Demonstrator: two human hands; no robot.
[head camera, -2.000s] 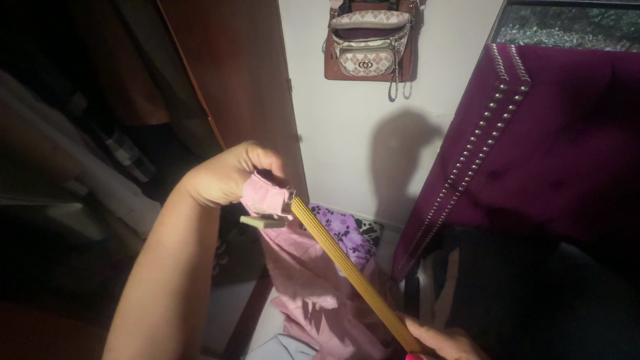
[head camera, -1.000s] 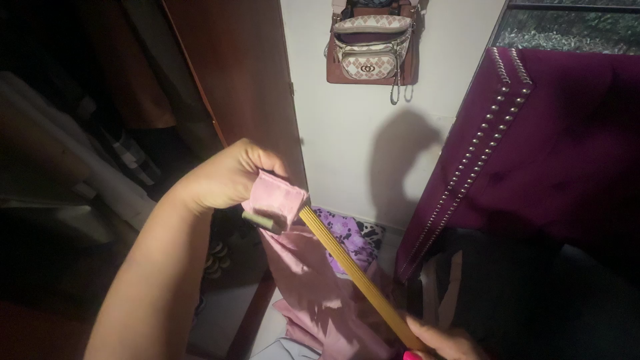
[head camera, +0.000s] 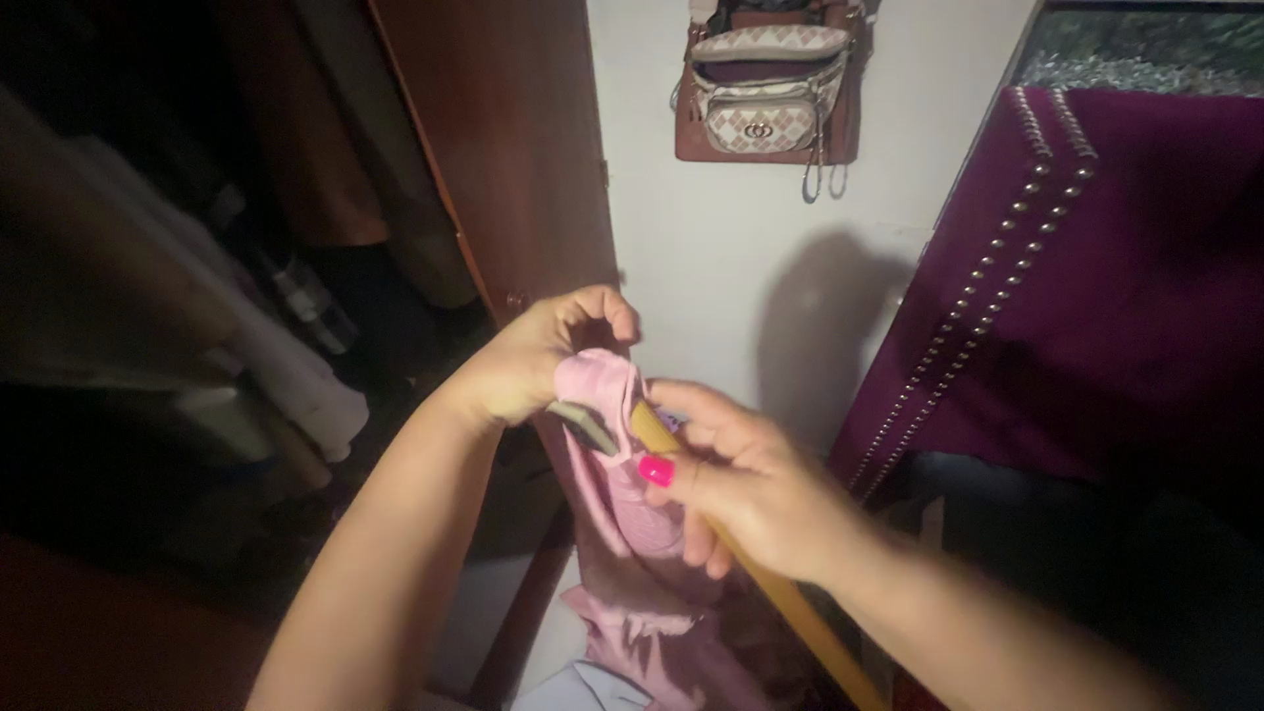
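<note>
A pink garment (head camera: 647, 504) hangs down from between my hands, its upper edge bunched around the end of a yellow ribbed stick (head camera: 780, 592). My left hand (head camera: 548, 351) is at the bunched cloth, thumb and index finger curled above it; some of its fingers are hidden. A flat greenish-grey piece (head camera: 585, 427) pokes out of the cloth below that hand. With my right hand (head camera: 741, 469) I grip the stick close to its upper end, thumb on top, next to the cloth. The stick slants down to the lower right.
An open dark closet with hanging clothes (head camera: 286, 375) is at left, beside a brown wooden door (head camera: 504, 138). A patterned bag (head camera: 765, 109) hangs on the white wall. A purple studded headboard (head camera: 1145, 276) stands at right. Light-coloured cloth (head camera: 583, 688) lies at the bottom.
My right hand has moved up along the stick from its lower part to near the pink cloth. My left hand remains at the bunched cloth, its fingers lifted somewhat.
</note>
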